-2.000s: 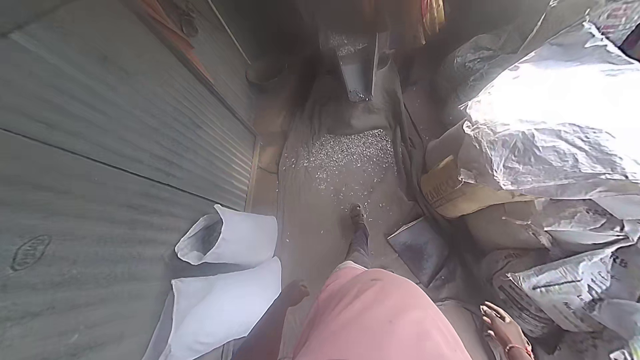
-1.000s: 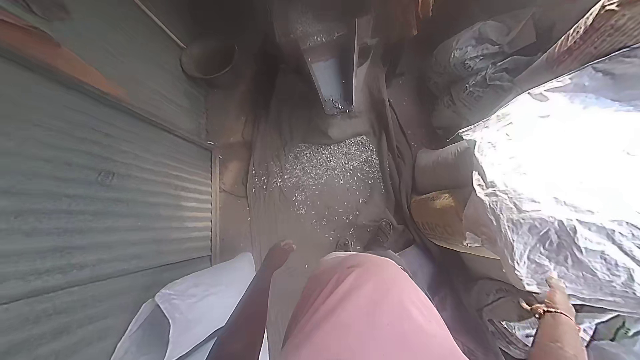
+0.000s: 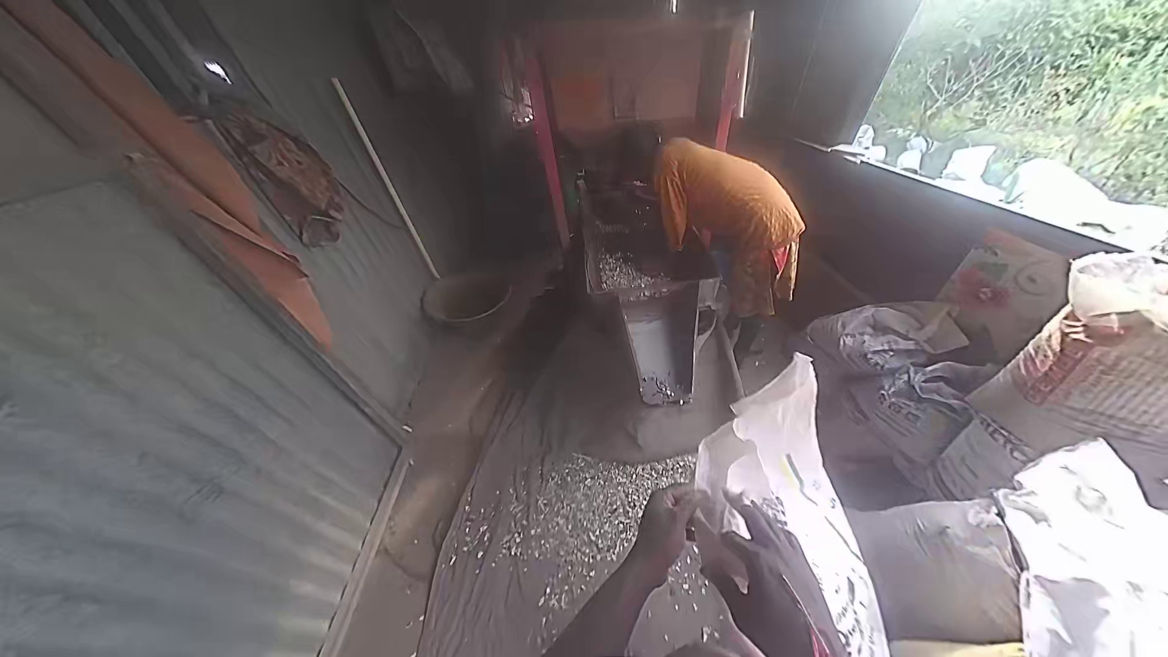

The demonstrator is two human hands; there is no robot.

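Both my hands are on a white woven plastic sack that bears print and stands up in front of me. My left hand pinches the sack's near left edge between thumb and fingers. My right hand grips the same sack close beside it, fingers bent around the material. Pale flakes lie scattered on a ground sheet beyond and left of my hands. Further ahead, a metal chute slopes down from a machine's tray that holds more pale pieces.
A person in an orange top bends over the machine. Filled sacks are heaped on the right. A round basin and a leaning pole are by the left corrugated metal wall. An opening at upper right shows greenery.
My hands, apart and low in the earlier frames, are now together on a white sack. The view has tilted up, bringing the bending person and the machine into sight.
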